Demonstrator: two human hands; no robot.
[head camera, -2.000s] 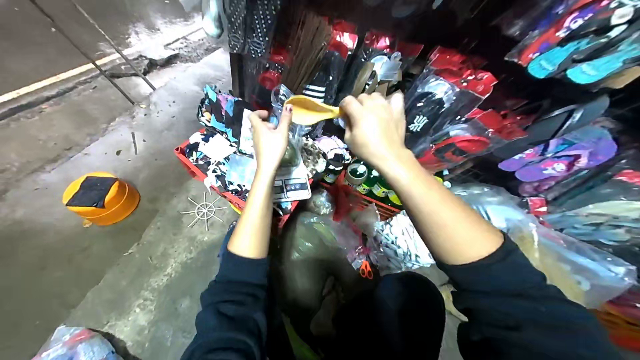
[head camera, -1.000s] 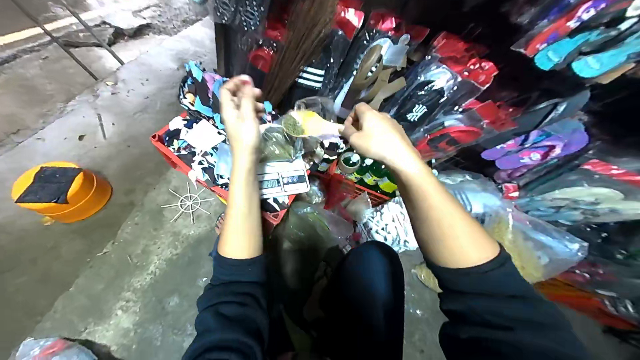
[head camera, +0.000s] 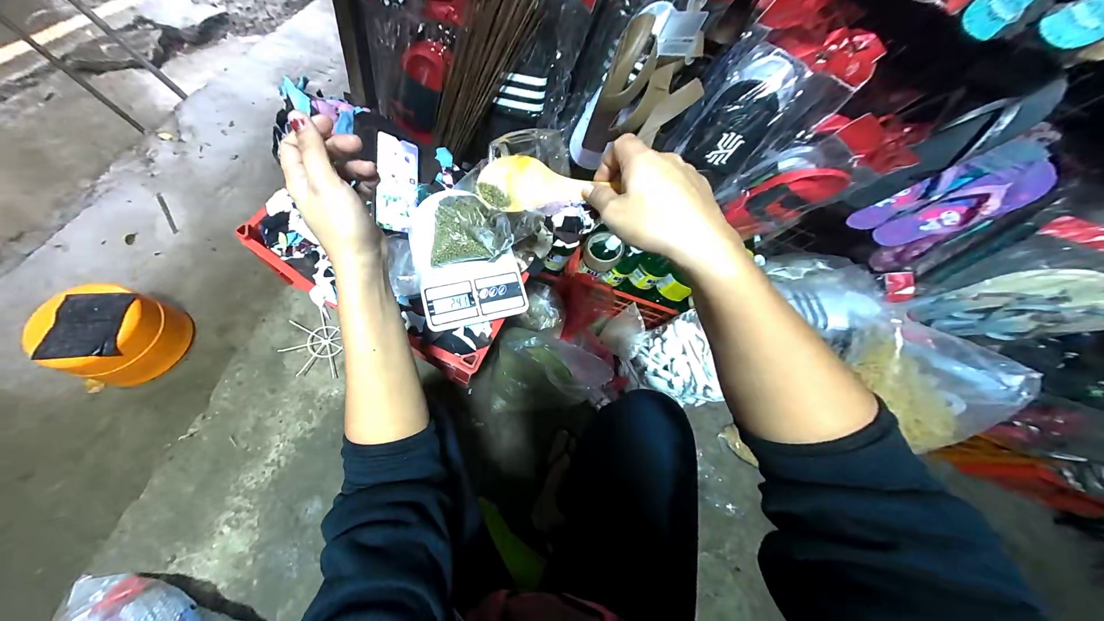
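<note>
My right hand (head camera: 651, 194) grips the handle of a yellowish scoop or ladle (head camera: 530, 183), whose bowl holds some small green beans or grains. Just below and left of that bowl, a clear plastic bag of green beans or grains (head camera: 466, 231) rests on a white digital kitchen scale (head camera: 474, 297) with its display lit. My left hand (head camera: 328, 185) is raised with fingers apart and nothing in it, left of the scale. Between that hand and the scoop lies a smartphone (head camera: 398, 181) with a lit screen.
Red plastic crates (head camera: 280, 259) with patterned cloth stand under and beside the scale. Green bottles (head camera: 647, 272) fill a crate to the right. Bagged slippers (head camera: 733, 129) hang behind. An orange stool (head camera: 112, 332) stands at left, a white wire spoked thing (head camera: 323, 342) nearer. A plastic bag (head camera: 940, 379) lies right.
My left hand, close to the scoop's bowl two seconds ago, has moved away to the left. The scoop is now lower, beside the bag on the scale.
</note>
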